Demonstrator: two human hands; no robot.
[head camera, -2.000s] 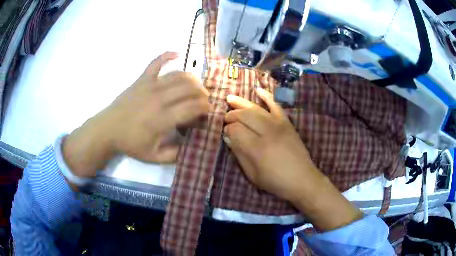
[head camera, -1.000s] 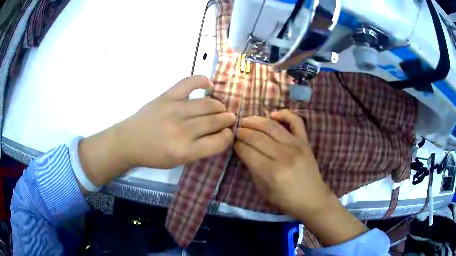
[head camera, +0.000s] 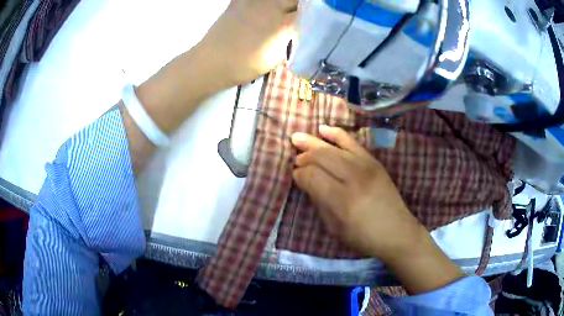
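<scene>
The long plaid band (head camera: 250, 213) runs from the presser foot area down over the table's front edge. The wide plaid body panel (head camera: 433, 163) lies bunched right of it. My right hand (head camera: 349, 185) lies on the panel, fingertips pressing at the seam just below the yellow-gold piece (head camera: 305, 90). My left hand (head camera: 256, 40) is raised beside the left of the white machine head (head camera: 371, 46), above the upper end of the band. Its fingertips are partly hidden behind the head and in glare, so I cannot tell what it touches.
The bed slide plate (head camera: 244, 133) shows left of the band. Striped cut pieces (head camera: 43, 28) lie at the upper left. Edge ruler tape (head camera: 185, 254) follows the curved table front. Black scissors-like loops (head camera: 518, 227) and a narrow plaid strip (head camera: 487, 247) are at the right.
My left hand has left the seam and moved up and forward to the machine head. My right hand remains on the cloth. The band lies flatter, and the slide plate's lower end is uncovered.
</scene>
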